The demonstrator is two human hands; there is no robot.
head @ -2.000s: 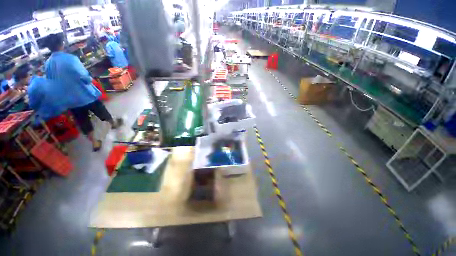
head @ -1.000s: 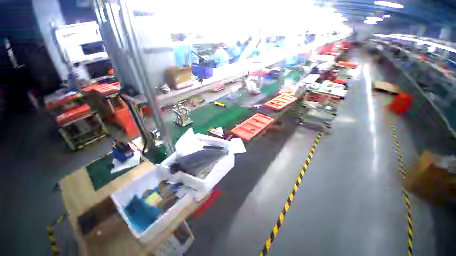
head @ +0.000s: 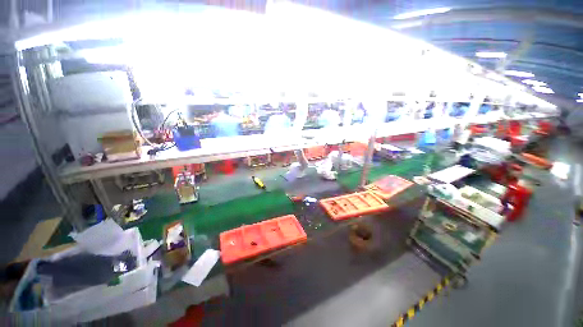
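Neither of my hands is in the picture. Nearest in front is a long bench with a green mat (head: 243, 211). An orange-red compartmented tray (head: 263, 239) lies at its front edge, with a few small dark items in it. A second orange tray (head: 353, 205) lies further right, and a paler red tray (head: 390, 186) behind it. A white bin (head: 102, 297) with dark contents stands at the lower left. A small cardboard box (head: 176, 244) with mixed items sits between the bin and the near tray.
A shelf (head: 217, 149) above the bench holds a brown box (head: 120, 145) and a blue container (head: 186, 137). A cart (head: 455, 225) with a green lower shelf stands in the aisle at right, near yellow-black floor tape (head: 424, 303). Red stools (head: 516, 198) stand beyond it.
The view has moved forward along the bench and turned left. The white bins have shifted to the lower left, and the orange trays look closer. The right-hand benches have left the picture.
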